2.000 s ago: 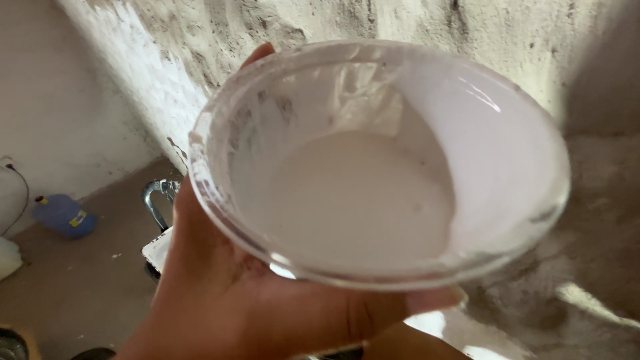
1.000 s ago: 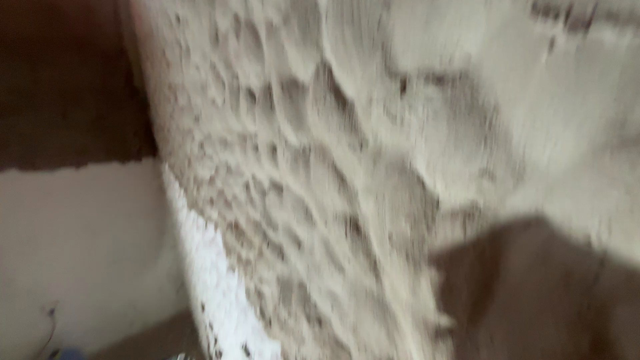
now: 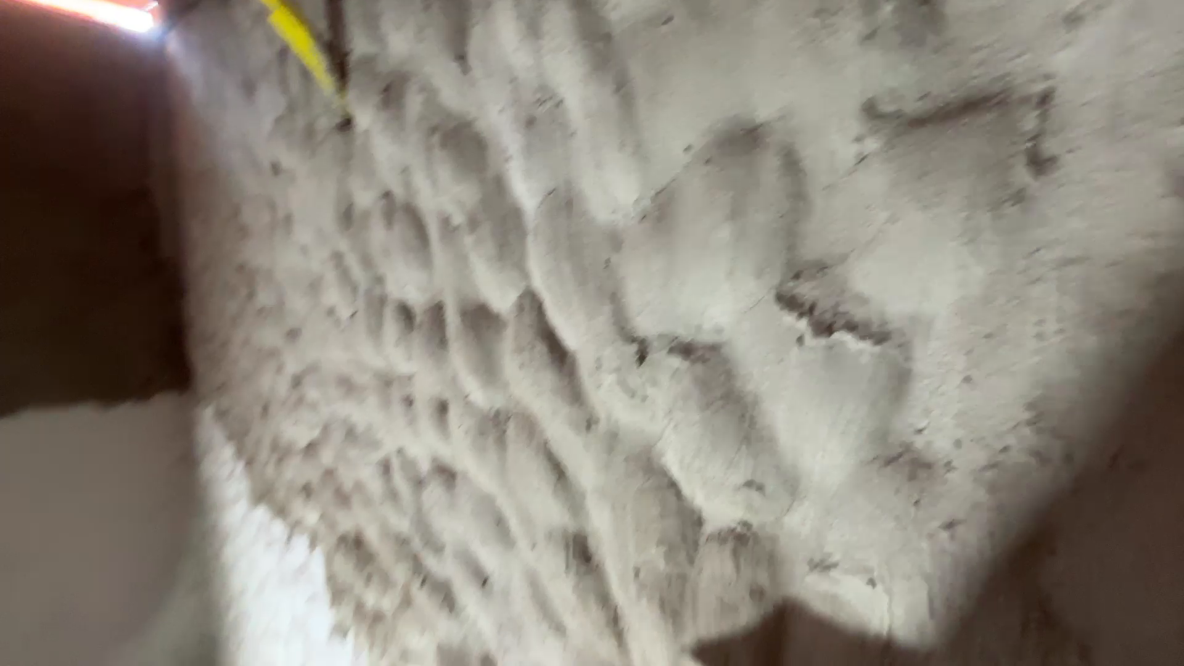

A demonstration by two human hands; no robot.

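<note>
Neither my left hand nor my right hand is in the frame, so what they hold cannot be seen. A rough, uneven plastered wall (image 3: 573, 277) fills most of the view, with rounded hollows and ridges over its surface. Low on its left side is a bright white coated patch (image 3: 277, 573) with a ragged edge. A yellow strip-like thing (image 3: 305, 42) lies against the wall at the upper left; its kind is unclear.
To the left, another wall is dark brown above (image 3: 83, 231) and pale below (image 3: 92, 518). Bright light enters at the top left corner. Dark shadow covers the lower right.
The hand and the bowl of pale liquid seen two seconds ago are out of view. The view has swung up along the wall, and the yellow thing has come into sight.
</note>
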